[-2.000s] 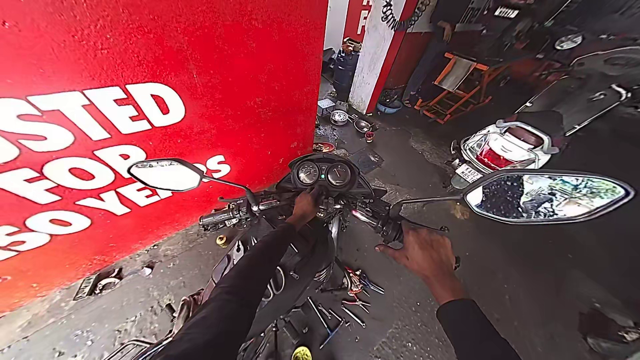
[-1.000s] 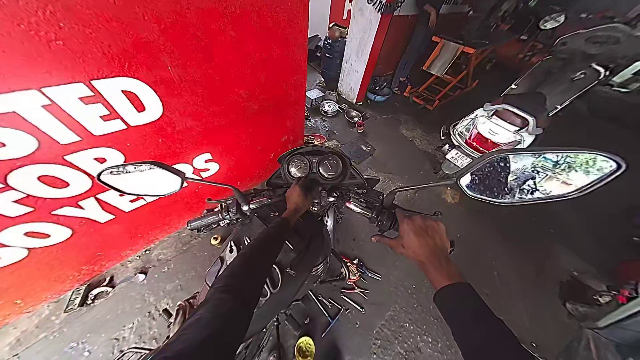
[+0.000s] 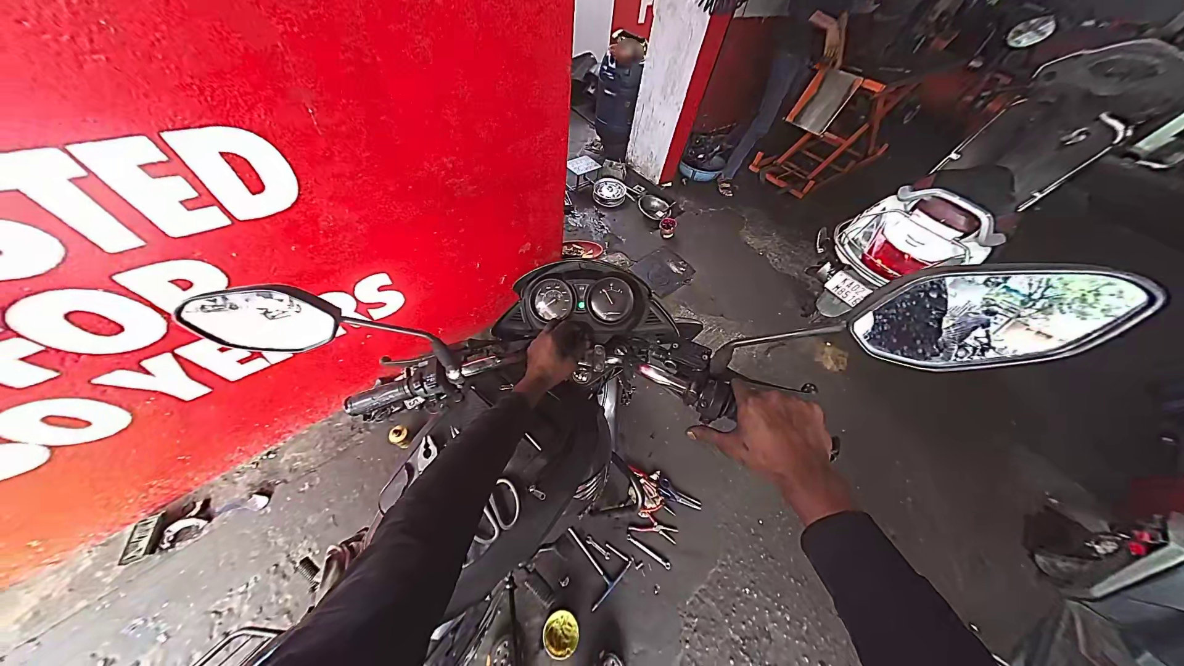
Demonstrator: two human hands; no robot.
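Observation:
A motorcycle's handlebar spans the middle of the view below its twin-dial instrument cluster [image 3: 581, 301], where a small green light shows. My left hand [image 3: 553, 359] is at the centre of the handlebar, just below the dials; its fingertips and anything under them are hidden. My right hand [image 3: 775, 437] is wrapped over the right handlebar grip, with the thumb pointing left, behind the brake lever [image 3: 777, 387]. The left grip [image 3: 375, 400] has no hand on it. The left mirror [image 3: 257, 319] and the right mirror [image 3: 1008, 317] stand out on their stalks.
A red wall [image 3: 416, 139] with white lettering rises close on the left. Pliers [image 3: 655, 529] and wrenches [image 3: 649, 552] lie on the ground at right of the motorcycle. A white scooter [image 3: 925, 231] stands ahead right. Beyond are metal bowls [image 3: 610, 191], an orange stand [image 3: 823, 139] and a person's leg [image 3: 766, 111].
Both hands keep about the same places on the handlebar. The view has shifted slightly.

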